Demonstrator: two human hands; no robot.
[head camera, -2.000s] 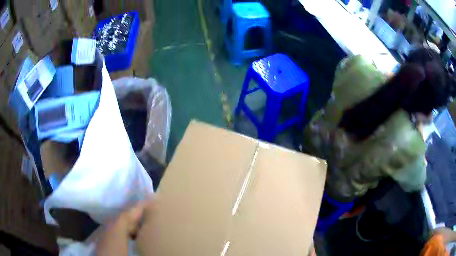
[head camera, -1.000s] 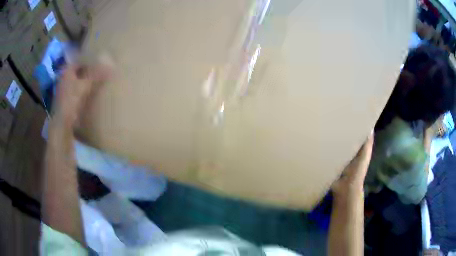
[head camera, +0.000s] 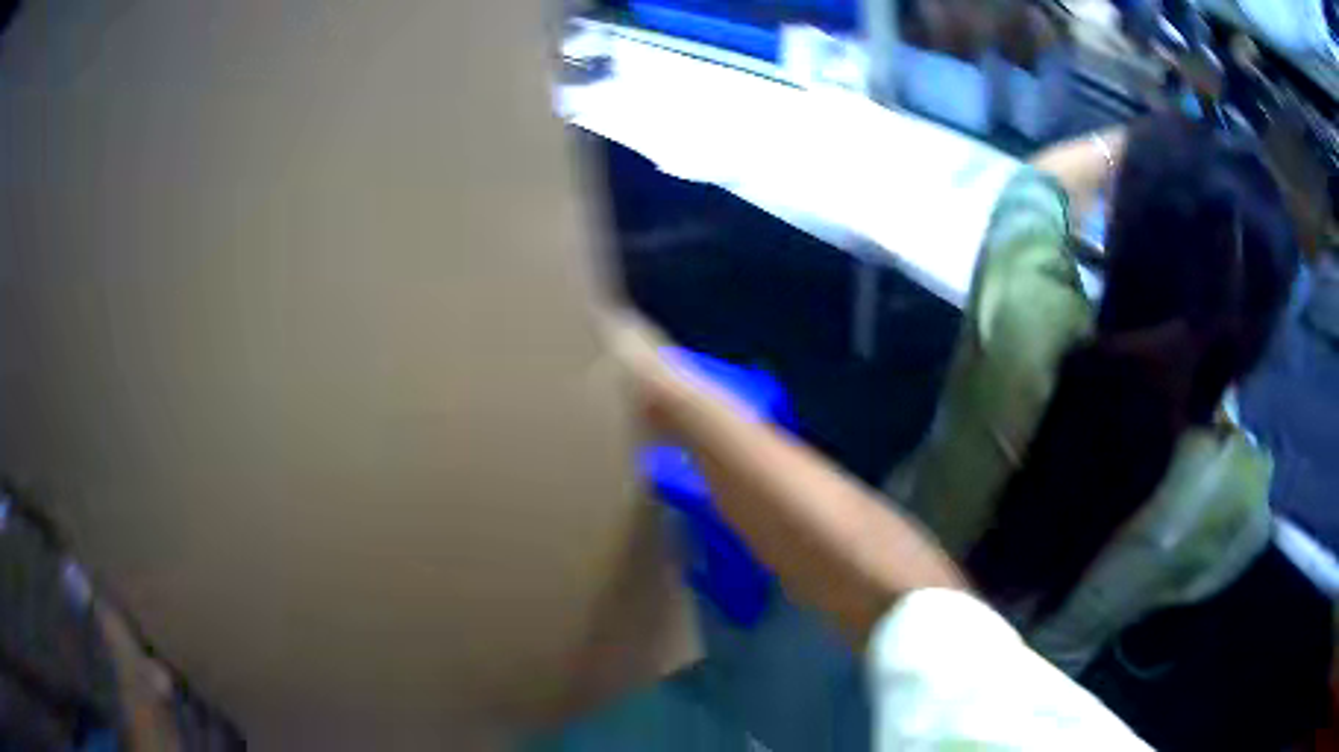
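A large brown cardboard carton (head camera: 323, 353), blurred, fills the left half of the view, with one tall edge running down near the middle. My right arm reaches in from the lower right, and my right hand (head camera: 640, 367) holds the carton at this edge, its fingers mostly hidden and blurred. My left hand cannot be made out; a small blurred tan patch at the lower left is too unclear to name.
A blue stool (head camera: 720, 514) stands just beyond my right forearm. A seated person in a green top (head camera: 999, 353), with long dark hair, is close on the right. A white-covered worktable (head camera: 793, 147) runs behind, with a blue tray (head camera: 705, 27) at its far side.
The carton has swung to the left and turned, so its taped seam no longer shows. My right hand has moved left with it. My left hand has gone from view. The table and stool now show.
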